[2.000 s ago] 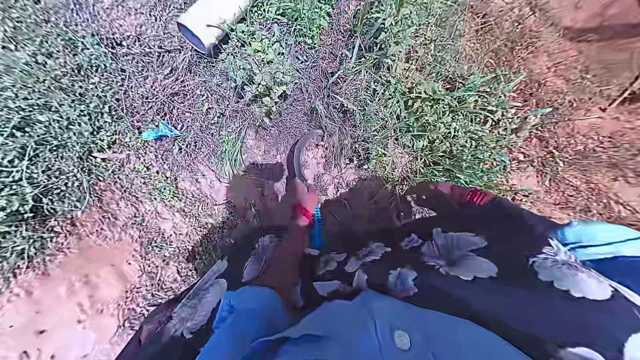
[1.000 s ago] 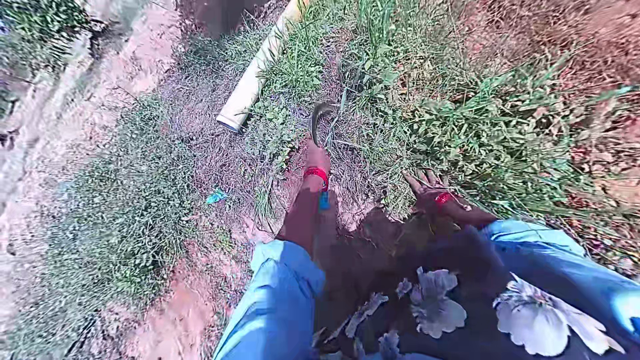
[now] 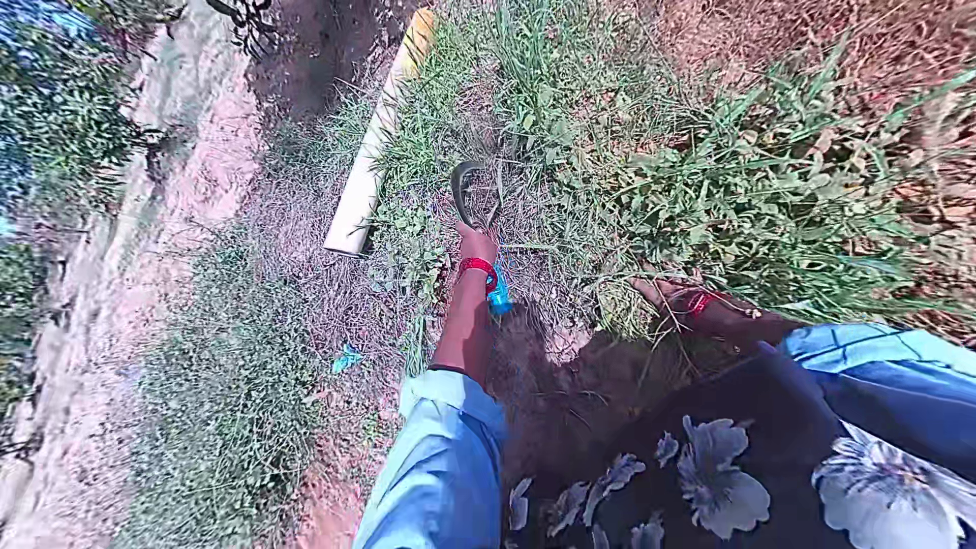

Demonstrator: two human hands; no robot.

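My left hand [image 3: 477, 245], with a red bangle at the wrist, is closed on a sickle near the middle of the view. The curved dark blade of the sickle [image 3: 460, 191] points away from me over dry grass. A bright blue piece [image 3: 499, 291] shows beside that wrist; whether it is the sickle's handle end is unclear. To the right, my right hand [image 3: 662, 293] is low at the edge of the green grass [image 3: 732, 221], with thin stems across its wrist. Its fingers are partly hidden, and I cannot tell whether they grip any stems.
A whitish pipe or pole [image 3: 370, 164], yellowish at its far end, lies on the ground left of the sickle. A blue scrap [image 3: 347, 358] lies in the dry weeds. Bare pale soil [image 3: 183, 168] runs down the left, with leafy bushes [image 3: 61, 114] beyond. Dry reddish grass covers the upper right.
The view has shifted a lot, showing more of the pipe. My right hand, spread with its fingers apart one second ago, is now in among the stems. My left hand still holds the sickle.
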